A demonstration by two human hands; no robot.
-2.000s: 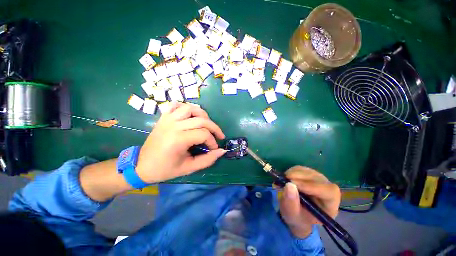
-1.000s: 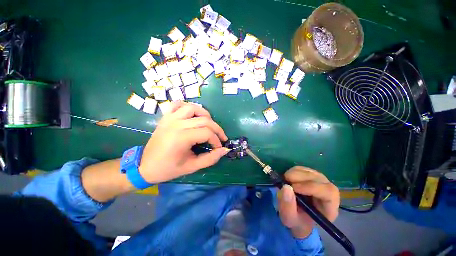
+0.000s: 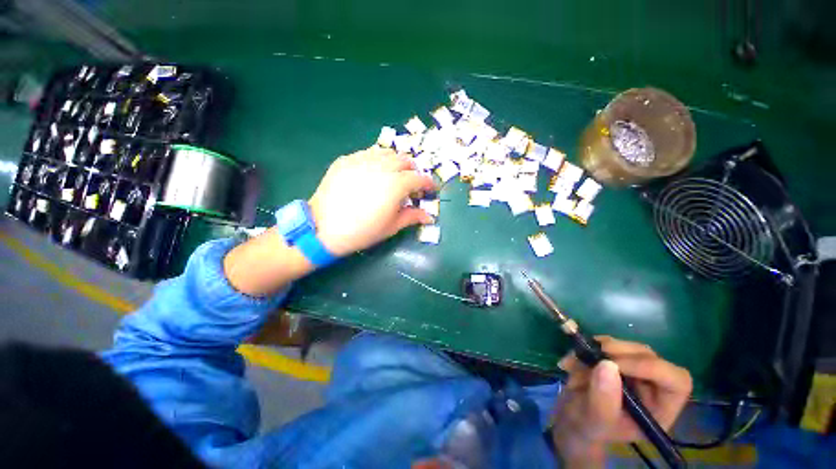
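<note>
My left hand (image 3: 367, 201), with a blue wrist strap (image 3: 304, 233), is at the left edge of the pile of white battery cells (image 3: 500, 169). Its thumb and fingertips are around a cell; whether they grip it is unclear. A small black circuit board (image 3: 483, 289) lies on the green mat in front of the pile, untouched, with a thin pale wire running left from it. My right hand (image 3: 619, 394) holds the black soldering iron (image 3: 587, 346) like a pen. Its tip points up-left, to the right of the board and apart from it.
A solder spool with green rims (image 3: 200, 181) and a black compartment tray of small parts (image 3: 96, 165) are at the left. A yellow-brown tub (image 3: 639, 137) with silvery scraps is at the back right. A black fan with a round grille (image 3: 715, 227) is at the right.
My left hand has left the board and moved up-left to the pile. The iron's tip has come away from the board. The view has shifted, showing the compartment tray at the left.
</note>
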